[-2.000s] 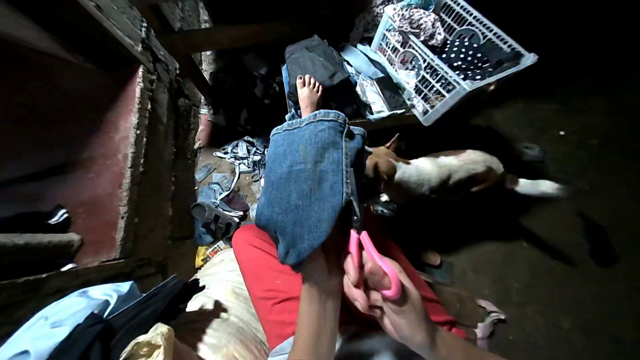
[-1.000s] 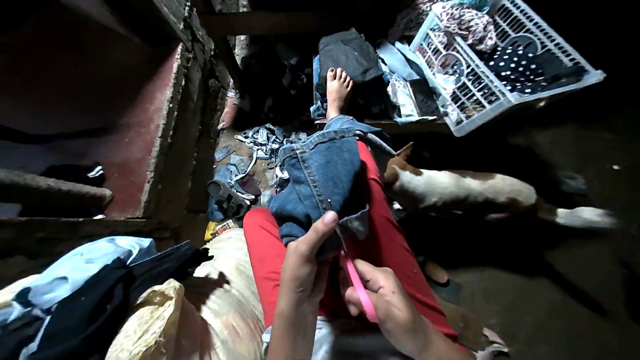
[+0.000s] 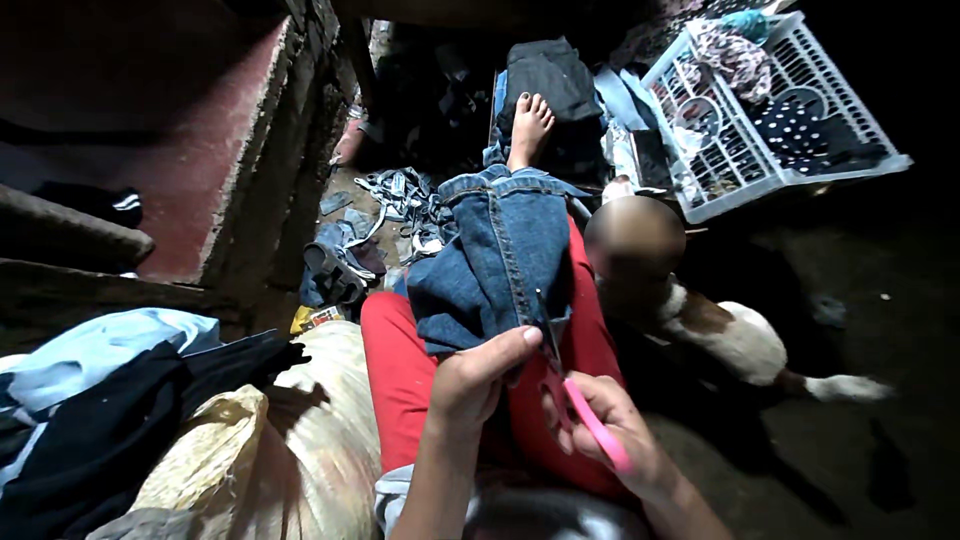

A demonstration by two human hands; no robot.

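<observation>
A piece of blue denim (image 3: 480, 262), with stitched seams like a jeans leg, lies over my lap and red trousers (image 3: 394, 375). My left hand (image 3: 476, 375) grips its near edge, thumb on top. In my right hand (image 3: 607, 424) are scissors with pink handles (image 3: 596, 424); their blades are parted at the denim's right edge, just right of the seam and close to my left thumb. The lower blade is partly hidden by the cloth. My bare foot (image 3: 532, 124) rests beyond the denim, by folded dark cloth (image 3: 551, 75).
A brown and white dog (image 3: 739, 341) is close on my right. A white plastic crate (image 3: 817, 176) of clothes stands at upper right. Denim scraps (image 3: 401, 199) litter the floor. On my left are a pale woven sack (image 3: 330, 412), dark and light-blue clothes (image 3: 112, 352) and a rough wall edge (image 3: 247, 142).
The denim has been turned and bunched differently since the first frame, and my left thumb now shows on top of it. The dog's head has come round toward the crate.
</observation>
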